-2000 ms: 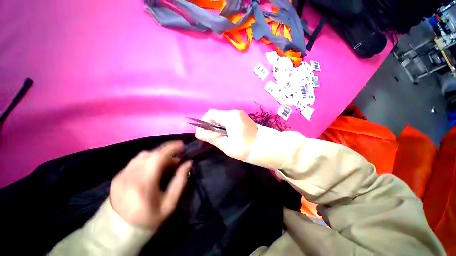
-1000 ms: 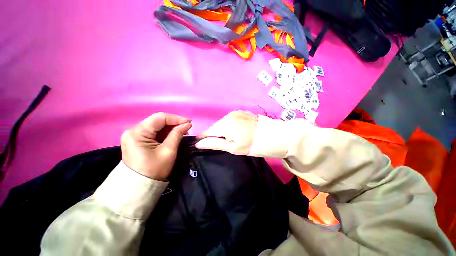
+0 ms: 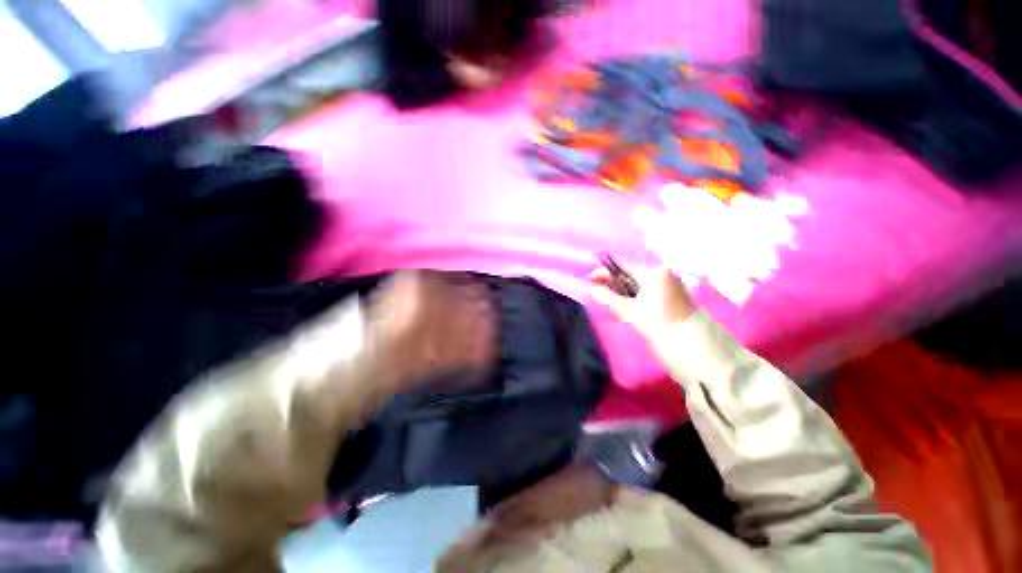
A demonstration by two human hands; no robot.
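Observation:
The frame is blurred. A black backpack [image 3: 549,336] lies in front of me at the edge of the pink table [image 3: 426,168]. My left hand [image 3: 431,330] is over the top of the backpack; its fingers are too blurred to tell their grip. My right hand [image 3: 650,297] is over the pink cover, right of the backpack, holding a small dark pointed tool [image 3: 616,275] that sticks out past the fingers. A pile of white tags [image 3: 723,241] lies just beyond my right hand. No single tag can be made out.
Tangled grey and orange strips [image 3: 661,123] lie behind the tags. Large dark bags [image 3: 224,213] are at left, with more dark bags [image 3: 841,50] at the far right. A dark blurred shape, possibly a person [image 3: 460,45], is at the far edge. Orange fabric [image 3: 930,437] is at lower right.
The view has swung and shows more of the left and far side. My right hand has moved off the backpack towards the tags. My left hand stays at the backpack, no longer clearly pinching.

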